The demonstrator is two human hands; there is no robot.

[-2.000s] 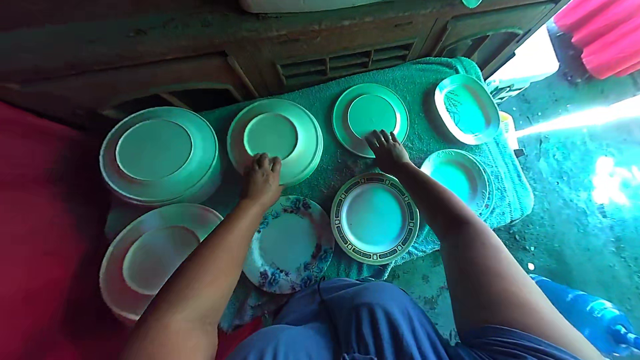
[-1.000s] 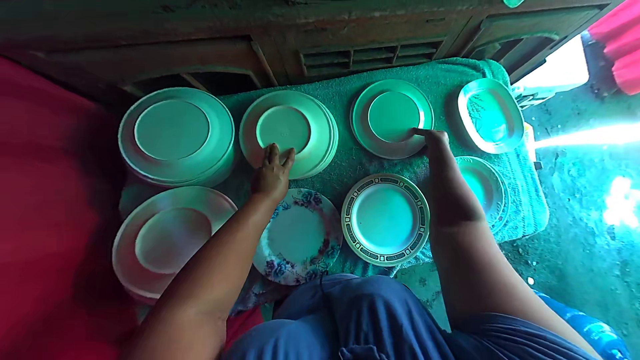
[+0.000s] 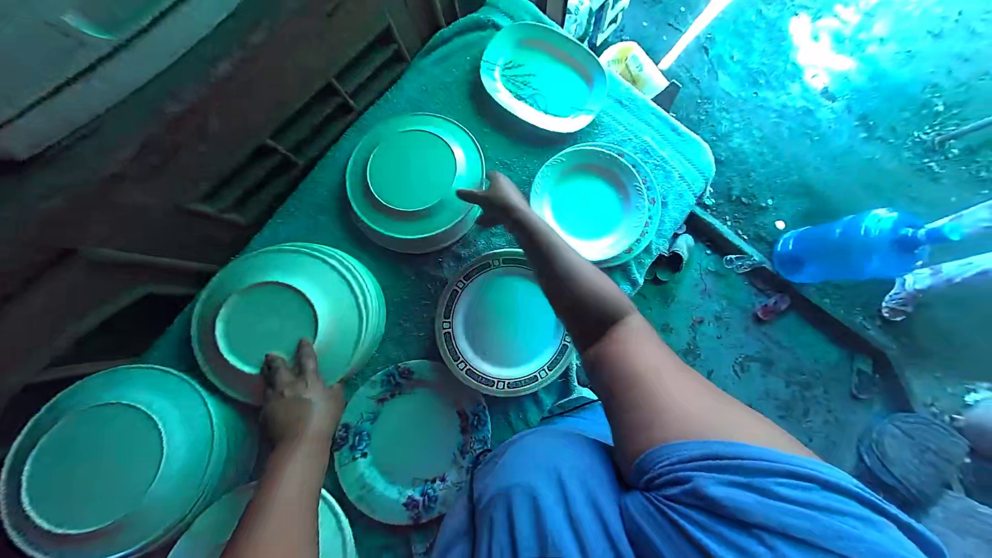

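Observation:
My left hand [image 3: 298, 395] rests with its fingertips on the top of a stack of upside-down plates [image 3: 267, 325], fingers a little apart. At the right edge of a smaller stack of upside-down plates [image 3: 412, 169], my right hand [image 3: 496, 200] touches the rim; its fingers are partly hidden. Below that stack lies a plate with a dark patterned rim [image 3: 508, 329], and beside it a flower-edged plate [image 3: 411, 442]. A round plate stack with a floral rim [image 3: 589, 203] is right of my right hand. An oval dish [image 3: 544, 76] lies at the towel's far end.
More upside-down plates [image 3: 93, 469] are stacked at lower left, with another round plate [image 3: 337, 527] partly behind my left forearm. A towel [image 3: 659, 147] lies under the dishes. A wooden cabinet [image 3: 310, 116] runs alongside. On the floor lies a large blue plastic bottle [image 3: 849, 246].
The view has swung strongly toward the right. My left hand stays at the same stack and my right hand at the smaller stack's edge. The plates keep their arrangement.

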